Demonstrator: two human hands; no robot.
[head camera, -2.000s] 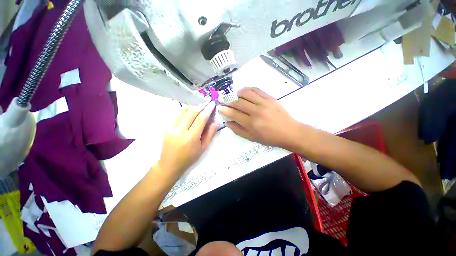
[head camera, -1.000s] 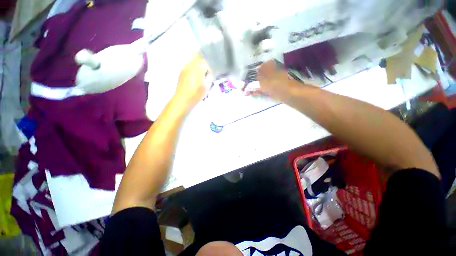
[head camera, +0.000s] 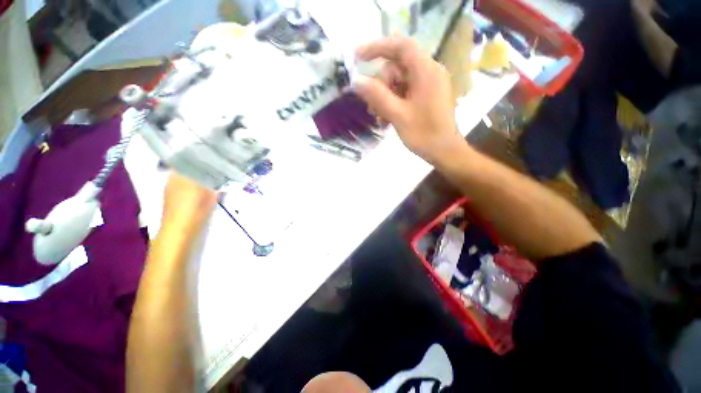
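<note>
The white sewing machine (head camera: 254, 92) with "brother" lettering stands at upper centre, slightly blurred. My left hand (head camera: 191, 198) is at the machine head's lower left; its fingers are hidden behind the head. My right hand (head camera: 415, 92) is raised at the machine's right part, fingers bent toward the thumb. Something pale shows at its fingertips; I cannot tell whether it is held or part of the machine. A small purple piece (head camera: 252, 186) shows under the needle area. Dark maroon pieces (head camera: 343, 123) lie beneath the machine arm, beside a slim grey metal tool (head camera: 335, 147).
Maroon cloth with a pale band (head camera: 115, 292) lies left of the white table (head camera: 284, 269), below the lamp (head camera: 68, 224). A red basket of scraps (head camera: 442, 285) is right of my lap. Another red basket (head camera: 565, 69) is at the upper right, near a person's arm (head camera: 657, 34).
My right hand has moved from beside the needle up and right to the machine's right part. My left hand has gone behind the head. The view has turned, showing more at the right.
</note>
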